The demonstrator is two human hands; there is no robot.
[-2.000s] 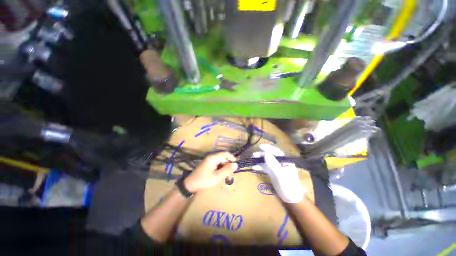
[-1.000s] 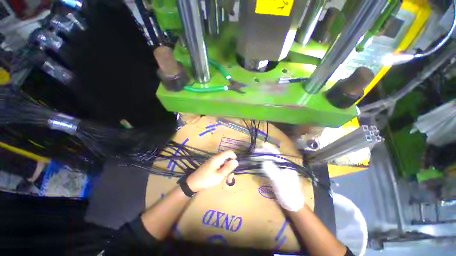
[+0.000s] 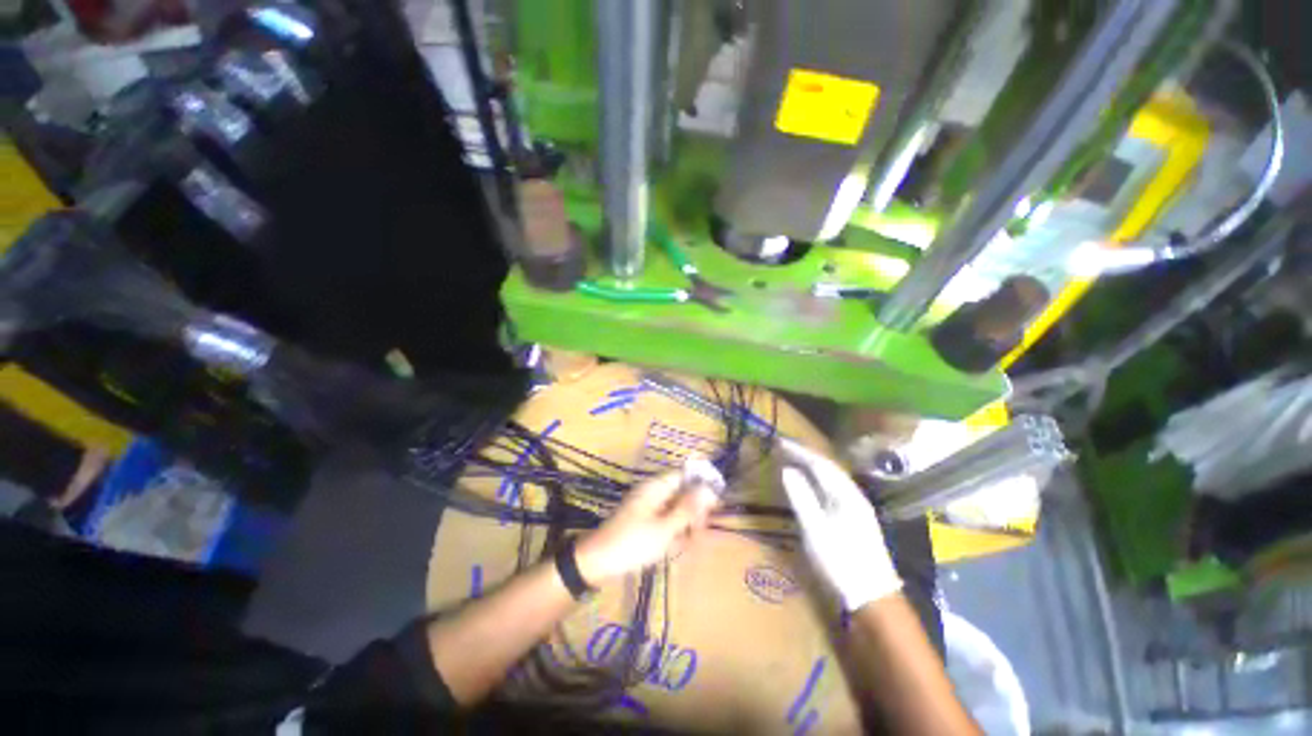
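Thin black cables [image 3: 540, 467] lie across the round cardboard sheet [image 3: 748, 647], and some hang down over its lower left part. My left hand [image 3: 640, 529], bare with a dark wristband, has its fingertips pinched on cables; a small whitish thing shows at the fingertips, too blurred to name. My right hand [image 3: 839, 532], in a white glove, is just to the right, with fingers pointing up and a gap between thumb and fingers. Cables pass between the two hands. Whether the glove holds any strand is unclear.
The green press plate [image 3: 763, 345] is above the hands, with green-handled cutters [image 3: 648, 292] on it. Chrome rods [image 3: 627, 144] rise from it. Square metal profiles [image 3: 971, 467] lie at the right, above a round white tub [image 3: 986, 676]. Thick black cable bundles [image 3: 130, 309] hang at the left.
Some cables now hang down over the cardboard below my left hand. My left hand has moved slightly right and is turned more upward. The gloved hand has shifted slightly. The view has tilted.
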